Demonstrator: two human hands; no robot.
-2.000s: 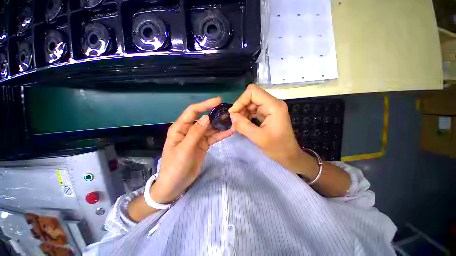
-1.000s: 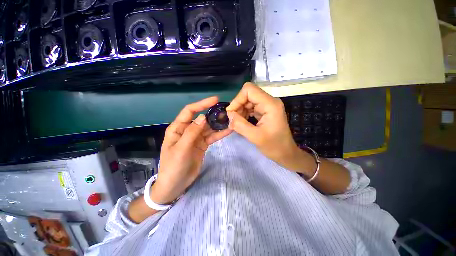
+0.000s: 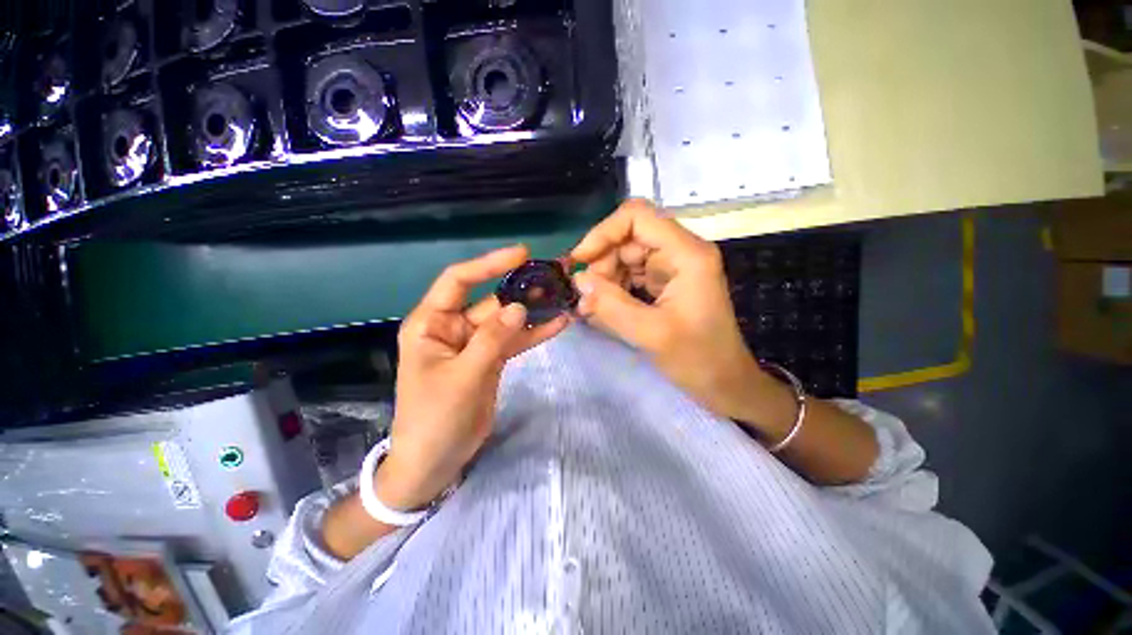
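A glossy black round part (image 3: 536, 288) with a brownish centre is held above my lap, in front of the striped smock. My left hand (image 3: 453, 360) grips it by its left and lower rim between thumb and fingers. My right hand (image 3: 670, 292) touches its right rim with thumb and index finger. Whether a tiny piece is pinched at the right fingertips cannot be told. A white sheet (image 3: 742, 106) with rows of small dark dots lies beyond my right hand.
A black tray (image 3: 279, 77) with ringed pockets lies at upper left, above a green surface (image 3: 248, 292). The sheet lies on a pale yellow board (image 3: 956, 112). Another dark tray (image 3: 795, 304) is lower, right of my right hand. A control panel (image 3: 236, 453) stands at lower left.
The round part has moved slightly left and turned in my fingers. My right fingertips have shifted from over its face to its right rim.
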